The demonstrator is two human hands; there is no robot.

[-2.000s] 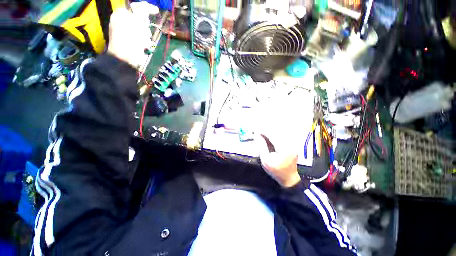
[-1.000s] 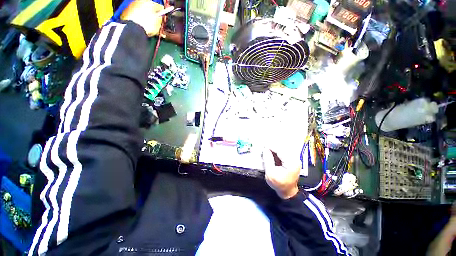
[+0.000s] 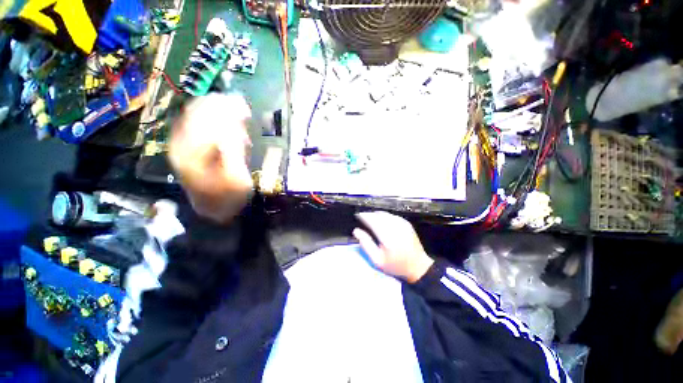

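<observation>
A small teal circuit board [image 3: 356, 161] lies on the white sheet [image 3: 389, 142], with thin red and dark wires running to its left. My left hand [image 3: 212, 153] is blurred above the dark green bench, left of the white sheet; I cannot tell if it holds anything. My right hand [image 3: 395, 245] is just in front of the bench edge, below the board and not touching it. Its fingers are loosely curled, and nothing shows in it. Loose small parts [image 3: 382, 90] lie scattered on the upper part of the sheet.
A round fan grille [image 3: 382, 22] stands behind the sheet. A larger green board [image 3: 206, 63] lies at left. Bundled wires [image 3: 535, 149] and a beige perforated tray [image 3: 633, 183] are at right. A blue bin [image 3: 45, 299] with boards is lower left. A person's hand shows at far right.
My left hand has come down from the upper left near the multimeter towards me. My right hand has drawn back off the white sheet. The view has tilted lower; the small board stays on the sheet.
</observation>
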